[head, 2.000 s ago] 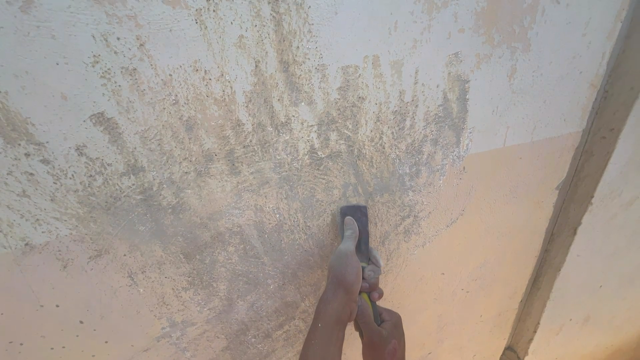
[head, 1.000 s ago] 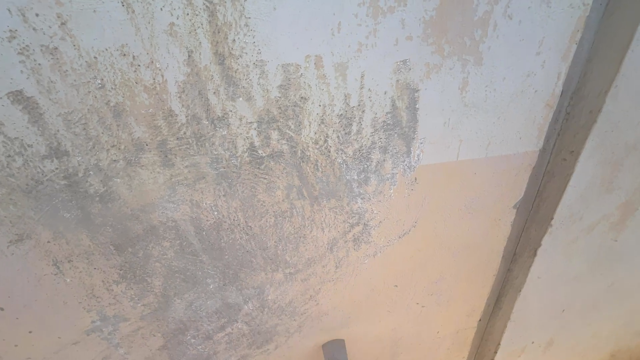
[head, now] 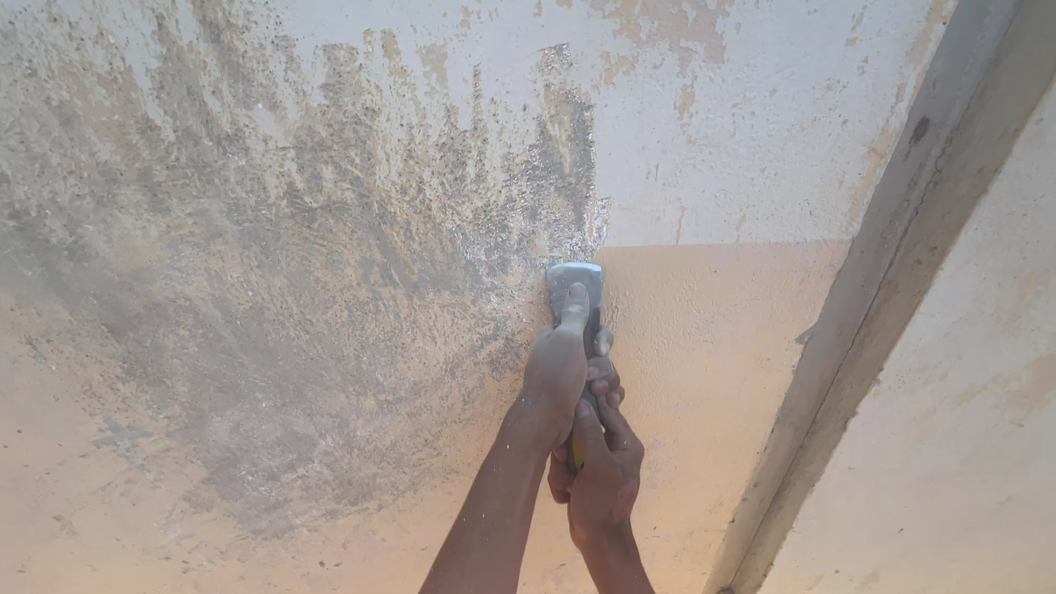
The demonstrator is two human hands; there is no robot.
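Both my hands grip one scraper [head: 575,289], its wide flat metal blade pointing up against a painted wall [head: 709,346]. My left hand [head: 563,363] is the upper one, wrapped round the scraper's neck with the thumb laid flat on the blade. Lower down, my right hand [head: 606,462] holds the handle, which shows a bit of yellow. The blade's edge meets the lower right part of a rough grey scraped patch [head: 313,330], close to where white paint [head: 726,148] above meets peach paint below.
A grey concrete strip [head: 874,289] runs slantwise down the right side, with more pale wall [head: 949,429] beyond it. Beige spots [head: 685,33] show through the white paint near the top. Small specks float around my forearms.
A second ago only the scraper's tip showed at the bottom edge; both hands and the scraper have come back up into view. The scraper now meets the patch's right edge, farther right than two seconds ago.
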